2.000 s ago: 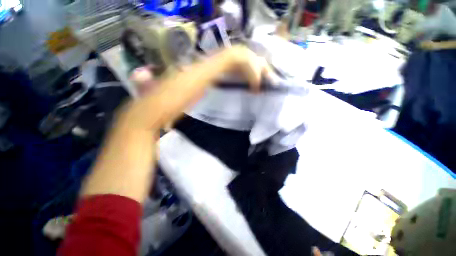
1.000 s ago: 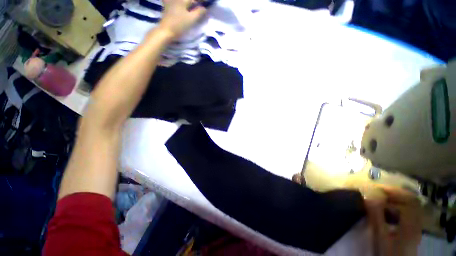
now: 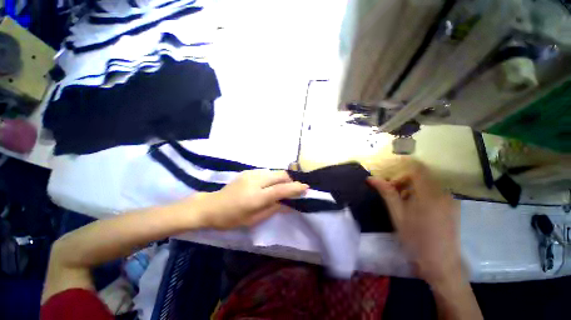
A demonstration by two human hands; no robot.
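My left hand [image 3: 253,197] holds a white piece with dark stripes [image 3: 313,226] at the table's front edge. The piece trails left along the table and hangs over the edge. My right hand [image 3: 419,209], slightly blurred, pinches a black fabric panel [image 3: 347,187] beside the striped piece. The two fabrics touch or overlap; which is on top is unclear. The sewing machine head [image 3: 432,69] stands just above and behind my right hand. The presser foot area [image 3: 404,142] shows under the head, with no fabric under it. The yellowish machine bed [image 3: 447,150] is partly hidden by my right hand.
Black fabric panels [image 3: 138,106] lie at left, with striped white pieces [image 3: 131,25] behind them. A pink thread cone [image 3: 17,135] and another machine [image 3: 25,59] are at far left. A dark blue bin [image 3: 172,281] is below the table edge. A small metal part [image 3: 550,244] sits at right.
My left hand has come back from the far striped pile with a striped piece. The black panel is now drawn under the hands near the machine. The view has shifted closer to the machine head.
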